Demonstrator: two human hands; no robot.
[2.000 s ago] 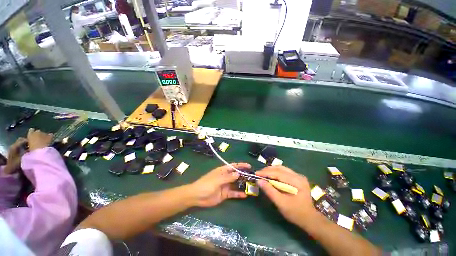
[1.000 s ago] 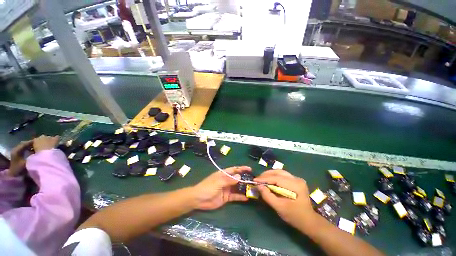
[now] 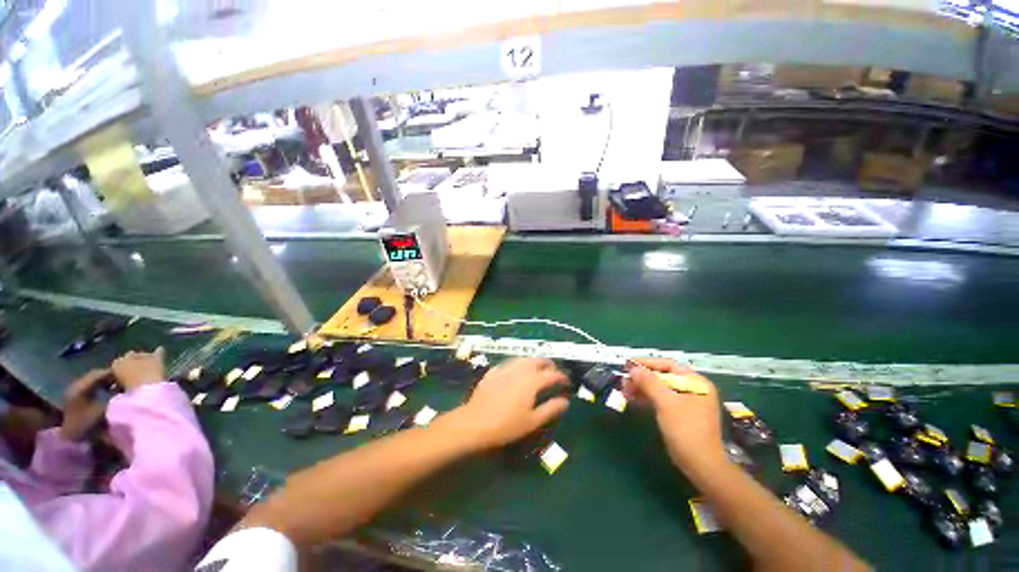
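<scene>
My left hand is over the green belt, palm down with fingers apart, and nothing shows in it. A pale battery with a yellow edge lies just below it; any black body joined to it cannot be made out. My right hand holds the test probe by its yellow handle. Its tip is hidden by the fingers. Black units with pale batteries lie between my hands, close to the right fingertips. The white probe lead arcs from the power supply to my right hand.
Many black housings with batteries lie left. Shinier units lie right. The supply and two black round parts sit on a wooden board. A person's pink sleeve is at left. A shelf marked 12 crosses overhead.
The view has tilted up. My hands have parted: the left has opened and moved off the unit it held, and the right has moved up and away with the probe.
</scene>
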